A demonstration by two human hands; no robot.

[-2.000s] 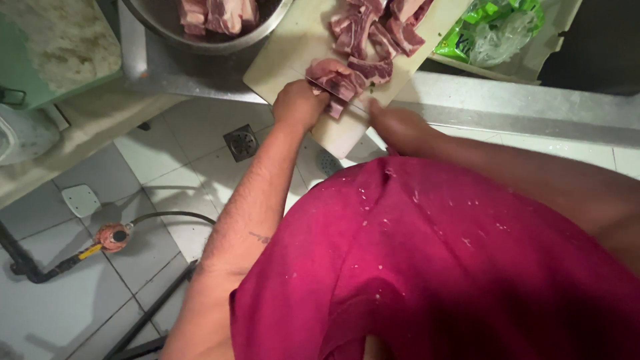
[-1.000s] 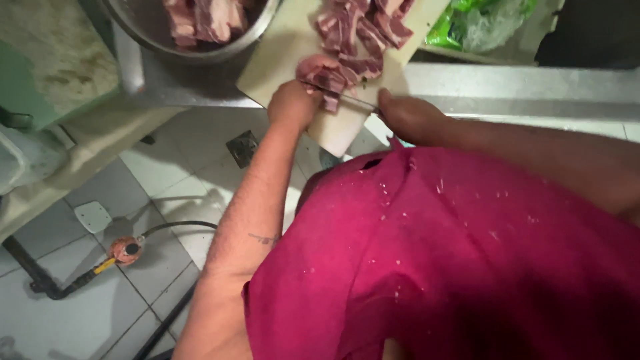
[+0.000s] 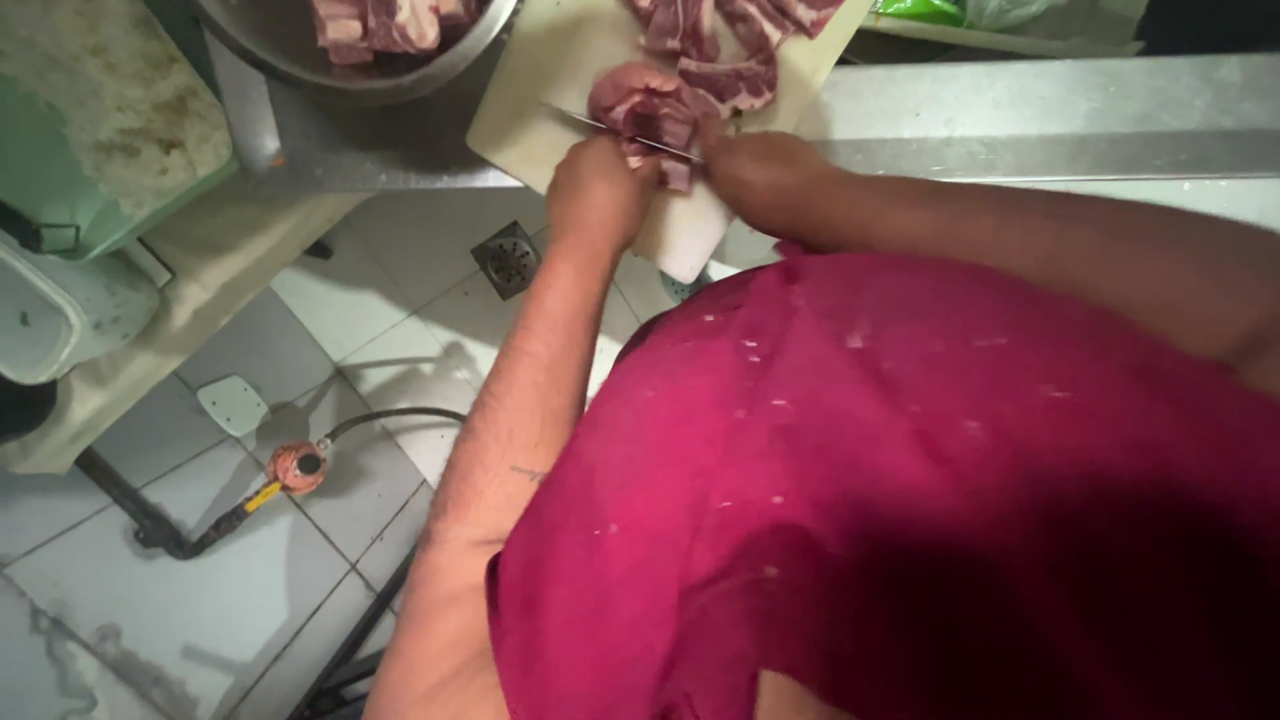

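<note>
A white cutting board (image 3: 515, 95) lies at the top centre with its near corner over the counter's edge. My right hand (image 3: 765, 185) grips a knife (image 3: 670, 150) whose thin blade lies across a piece of raw meat (image 3: 640, 90); the handle is hidden in the fist. My left hand (image 3: 600, 190) is shut on the near side of that meat, close under the blade, its fingertips partly hidden. Cut slices of raw meat on the bone (image 3: 735, 80) lie farther up the board. At the top left a metal bowl (image 3: 370, 95) holds chunks of raw meat.
A steel counter edge (image 3: 1000, 155) runs right from the board. Green plastic bags (image 3: 920, 10) lie at the top right. On the left stand a green container (image 3: 200, 200) and a clear plastic tub (image 3: 100, 310). Below are a floor drain (image 3: 507, 260) and a gas regulator with hose (image 3: 297, 467).
The knife blade, earlier lower across the meat's near end, now shows on both sides of my left fingers. Both hands stay at the meat. The view has shifted slightly.
</note>
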